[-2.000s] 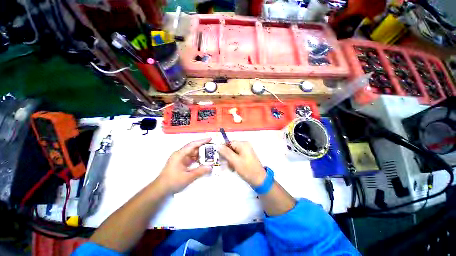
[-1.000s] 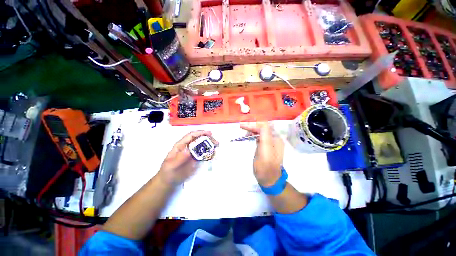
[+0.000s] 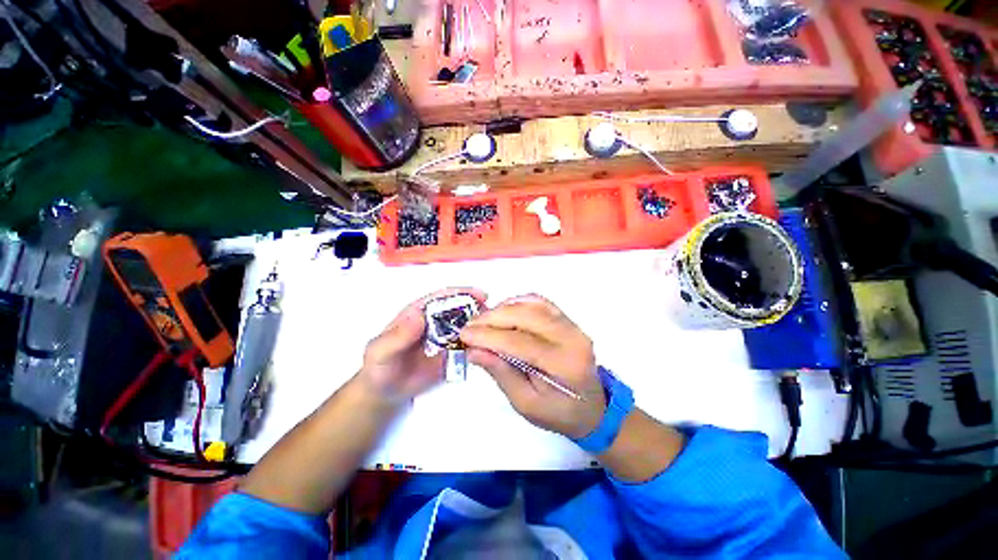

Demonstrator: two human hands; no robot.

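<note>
My left hand [image 3: 403,352] holds a white rounded-square device housing [image 3: 447,315] with dark electronics showing inside, above the white sheet. A small pale tail hangs below the housing. My right hand [image 3: 538,361] holds thin metal tweezers [image 3: 536,374] whose rear end points to the lower right. Its fingertips are at the right edge of the housing, and the tweezer tip is hard to make out there.
Behind my hands lies a narrow red parts tray [image 3: 498,243] with small screws and a white piece. A tape-wrapped container [image 3: 700,287] stands right. The electric screwdriver [image 3: 254,356] and orange multimeter [image 3: 164,295] lie left. A pen cup [image 3: 378,115] stands upper left.
My right hand has come back from the right to the housing with the tweezers, now turned with their rear end toward me. The camera view has shifted a little.
</note>
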